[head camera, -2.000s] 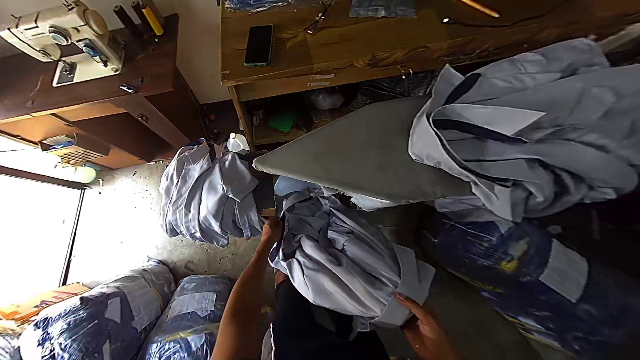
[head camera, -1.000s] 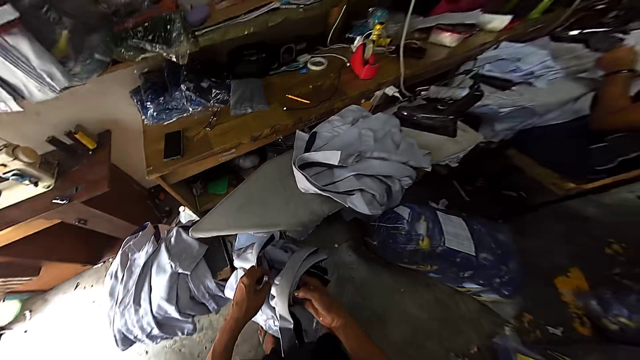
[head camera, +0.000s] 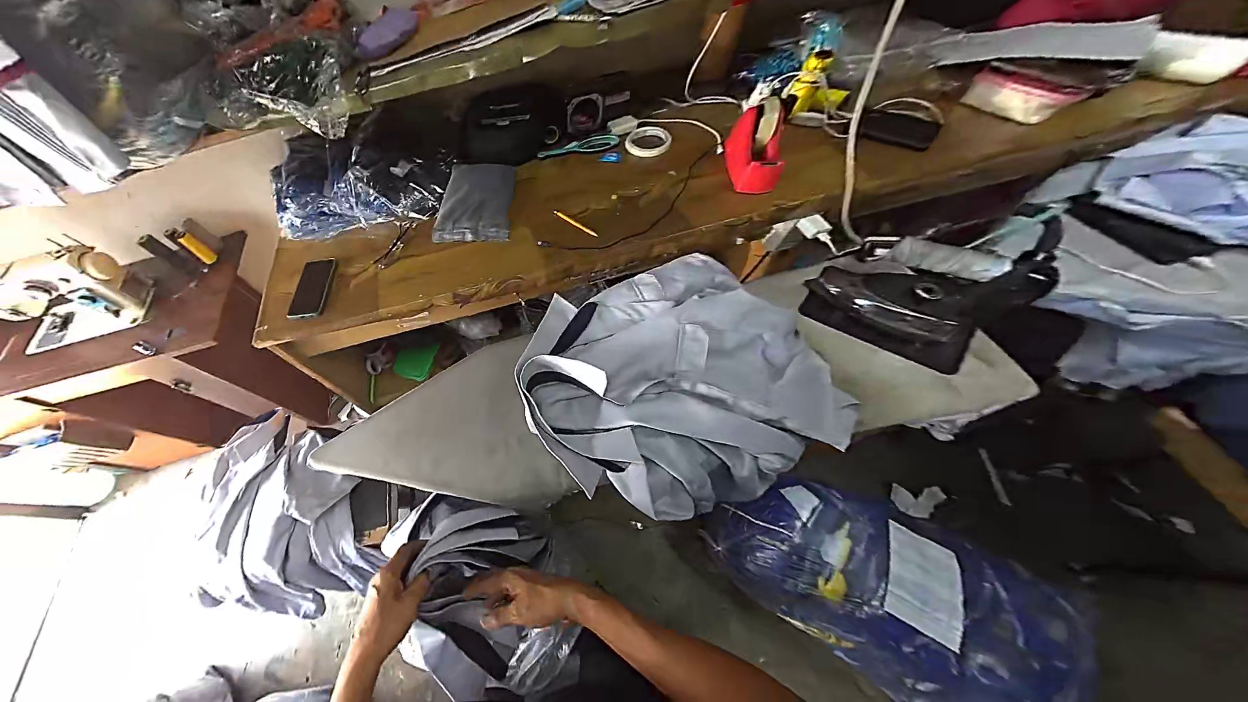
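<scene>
A bundle of grey garments (head camera: 468, 556) with layered edges hangs below the left end of the ironing board (head camera: 448, 429). My left hand (head camera: 393, 595) grips its left side. My right hand (head camera: 526, 597) lies at its right side with bent fingers; whether it pinches the cloth cannot be made out. Clear plastic film shows beneath that hand. A pile of grey shirts (head camera: 682, 380) with pale collars rests on the board, and more grey garments (head camera: 283, 517) are heaped to the left of my hands. A black iron (head camera: 892, 307) sits at the board's right part.
A wooden table (head camera: 604, 224) behind the board carries a smartphone (head camera: 312, 288), a pencil (head camera: 575, 223) and a red tape dispenser (head camera: 756, 151). A plastic-wrapped blue bundle (head camera: 877, 585) lies on the floor at right. A sewing machine (head camera: 73, 292) stands at far left.
My right hand has moved from the bundle's lower right end to near my left hand. The bundle now shows layered edges. The view has swung right.
</scene>
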